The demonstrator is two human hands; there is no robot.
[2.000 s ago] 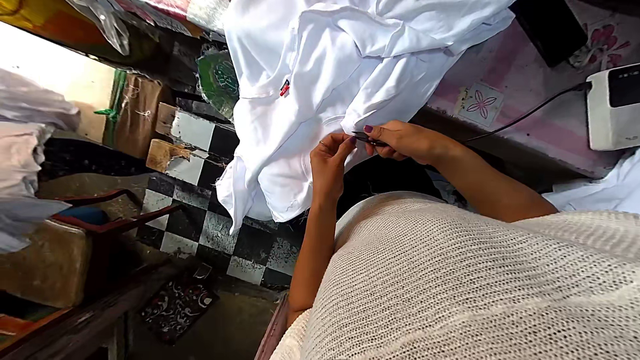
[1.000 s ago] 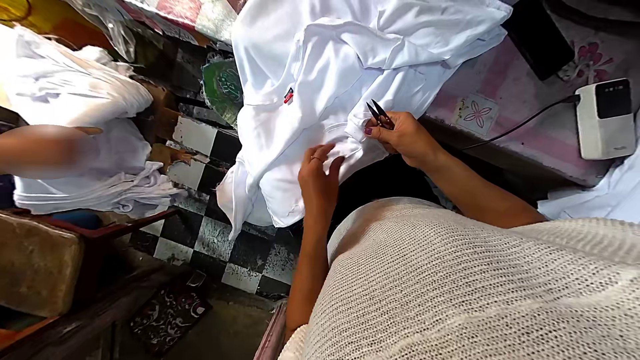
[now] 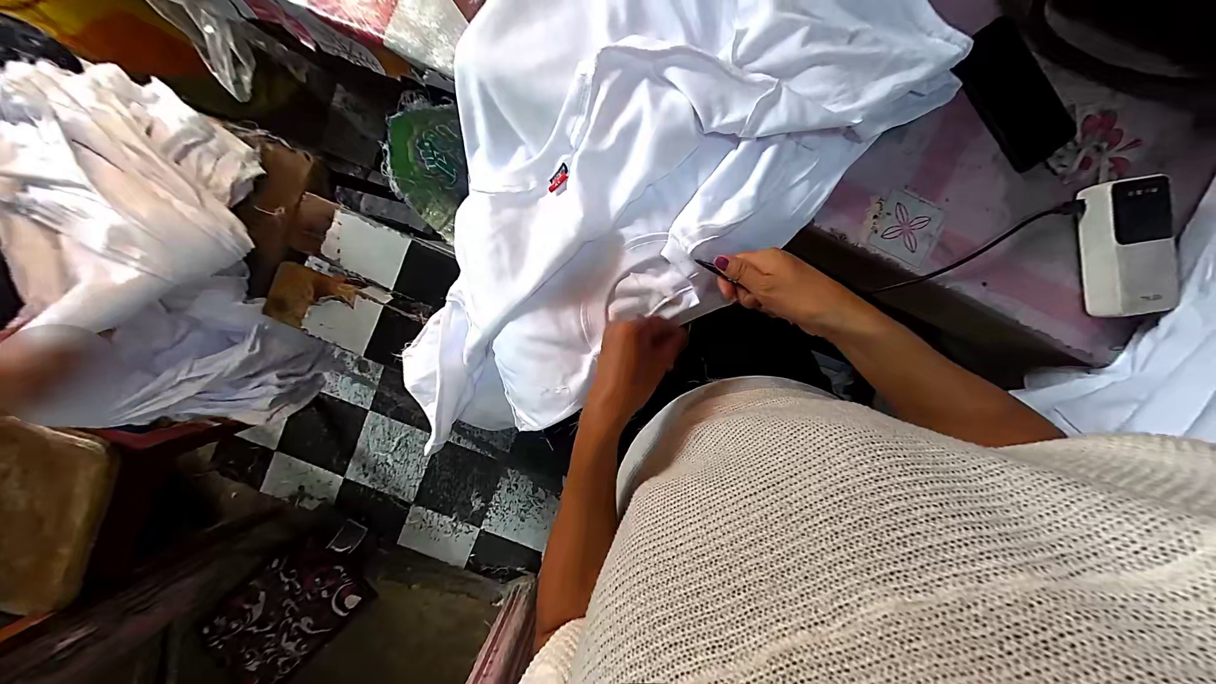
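Note:
A white garment (image 3: pixel 646 142) with a small red and dark label (image 3: pixel 559 178) lies spread over my lap and up onto the pink-patterned table. My left hand (image 3: pixel 638 356) is closed on its lower part, with the fingertips hidden in the cloth. In my right hand (image 3: pixel 774 285) are small dark thread snips (image 3: pixel 711 270), largely covered by the fingers, their tip against a fold of the garment. Whether the blades are apart cannot be told.
A white power bank (image 3: pixel 1129 247) with a cable and a black phone-like object (image 3: pixel 1015 93) lie on the pink table (image 3: pixel 1007 285). At left, another person's blurred hand (image 3: pixel 43 366) touches white cloths (image 3: pixel 123 209). Checkered floor (image 3: pixel 385 451) shows below, near a wooden stool-like seat (image 3: pixel 47 513).
My left hand has closed on the cloth, and the snips have come down against the fold. At left, more white cloth has come into view beside the other person's hand.

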